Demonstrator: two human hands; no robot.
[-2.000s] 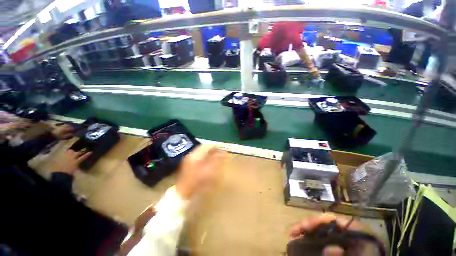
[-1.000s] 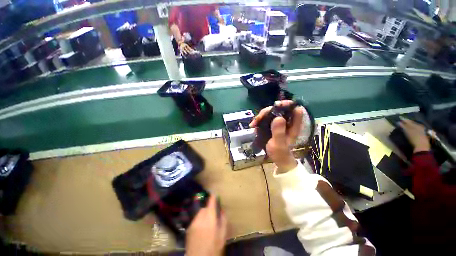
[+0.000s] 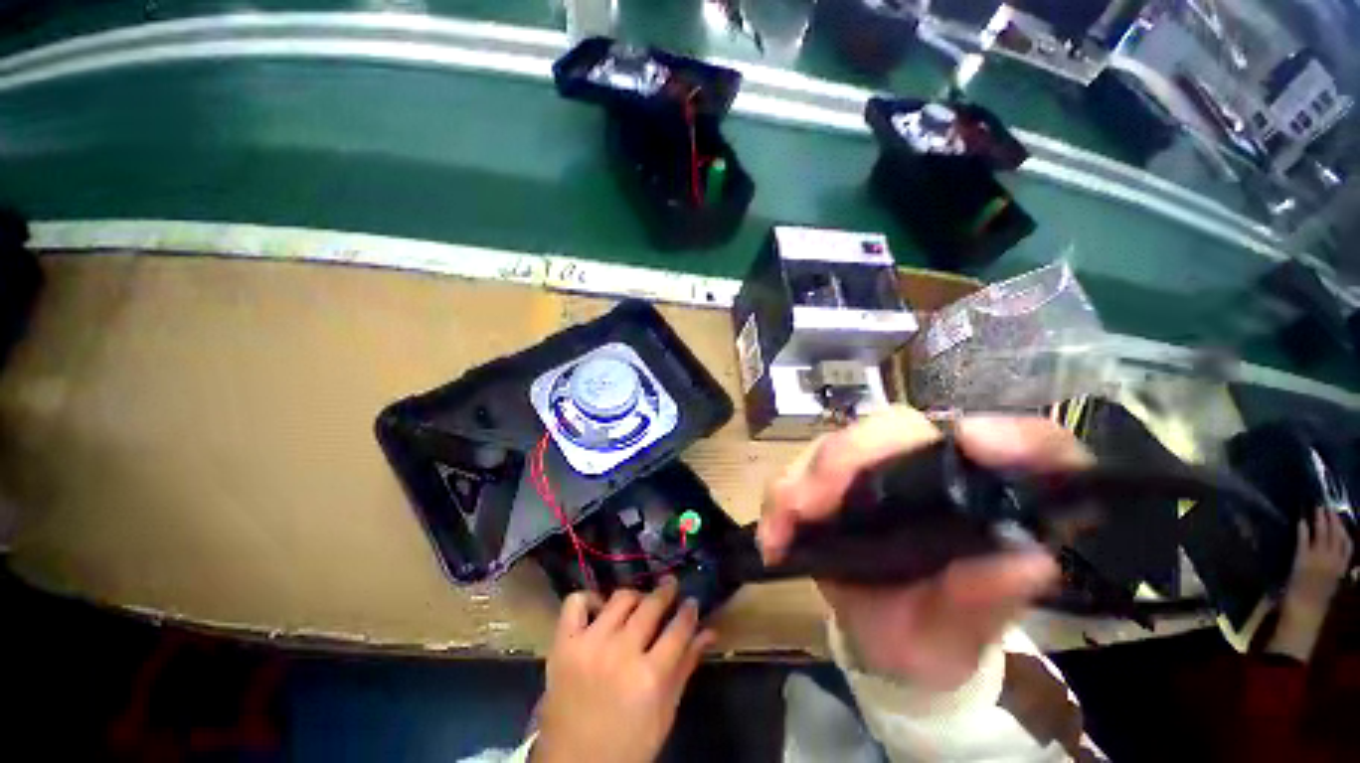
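A black front panel (image 3: pixel 492 432) lies open on the cardboard bench, with a silver-white speaker driver (image 3: pixel 604 400) in it. Red wires (image 3: pixel 558 514) run from it to the black rear shell (image 3: pixel 634 529), which holds a green part (image 3: pixel 689 523). My left hand (image 3: pixel 619 671) rests with its fingertips at the rear shell's near edge; what is under them is hidden. My right hand (image 3: pixel 925 552) is closed around the black electric screwdriver (image 3: pixel 880 522), held sideways, its front end near the rear shell's right side. The screw feeder (image 3: pixel 828 328) stands just behind the right hand.
Two open speaker housings (image 3: pixel 679 149) (image 3: pixel 955 172) sit on the green conveyor belt (image 3: pixel 373 149). A clear bag of screws (image 3: pixel 1007 343) lies right of the feeder. Black foam pads (image 3: pixel 1126 462) and another person's hand (image 3: pixel 1316 567) are at the right.
The view has turned and moved closer. My right hand with the screwdriver has moved from beside the feeder toward the rear shell. My left fingers now rest at the shell's near edge.
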